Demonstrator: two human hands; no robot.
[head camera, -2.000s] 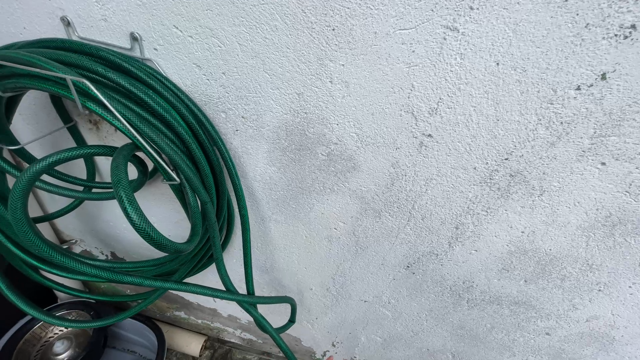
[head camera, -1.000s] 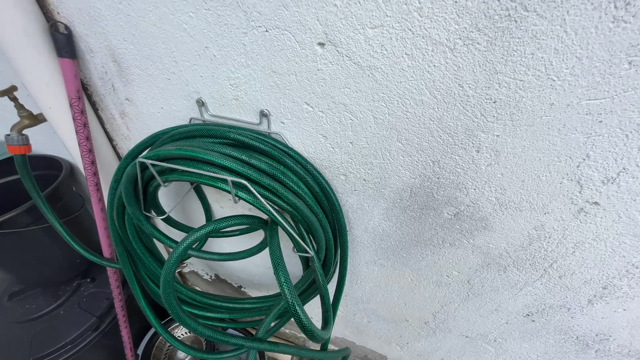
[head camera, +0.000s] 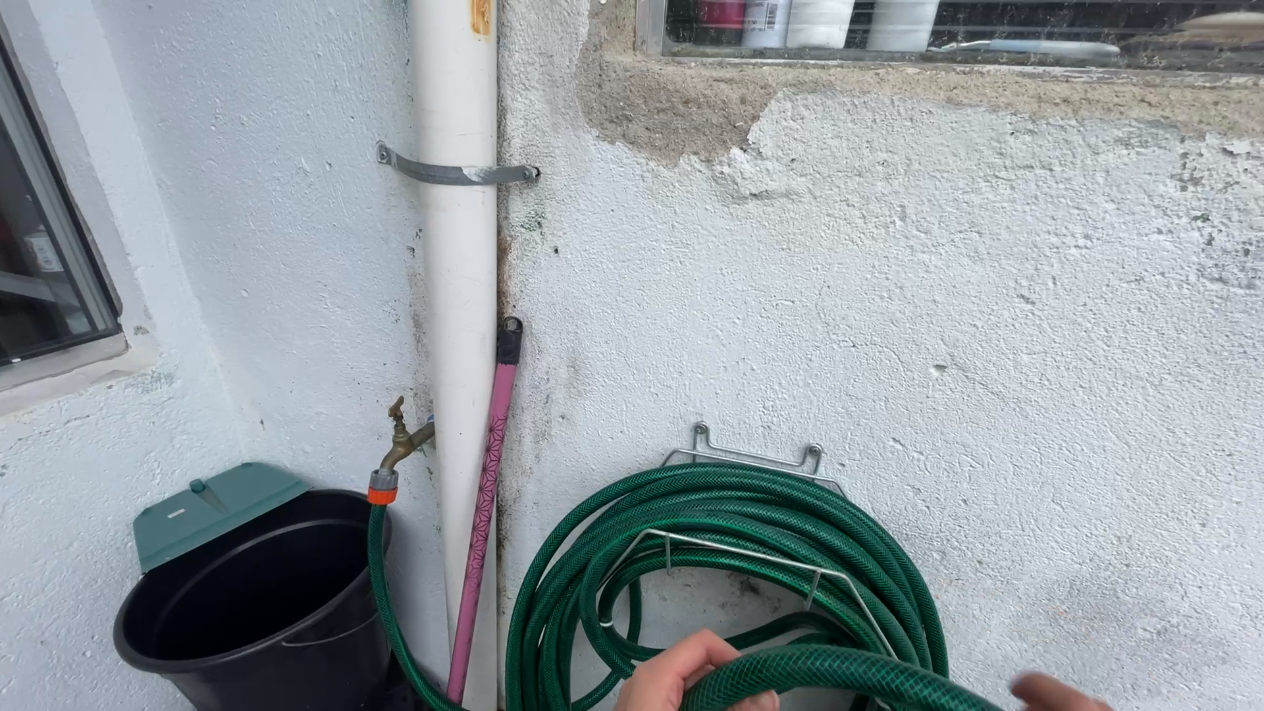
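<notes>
A coiled green garden hose (head camera: 750, 494) hangs on a metal wire hose holder (head camera: 755, 457) fixed to the wall. At the bottom edge, my left hand (head camera: 681, 676) is closed around a loose length of the hose, in front of the coil. My right hand (head camera: 1055, 693) is at the bottom right, blurred and mostly cut off by the frame; one or more fingertips show, close to where the held hose leaves view. At the left, the hose runs down from an orange and grey connector (head camera: 383, 487) on a brass tap (head camera: 403, 442).
A white drainpipe (head camera: 456, 276) stands in the corner, with a pink patterned pole (head camera: 486, 513) leaning against it. Below the tap is a black bin (head camera: 267, 612), a green panel (head camera: 217, 509) behind it. Windows are at the upper right and left.
Both hands have come into view, the left one holding the hose. The view has swung left and up, now showing the drainpipe, the bin and the windows.
</notes>
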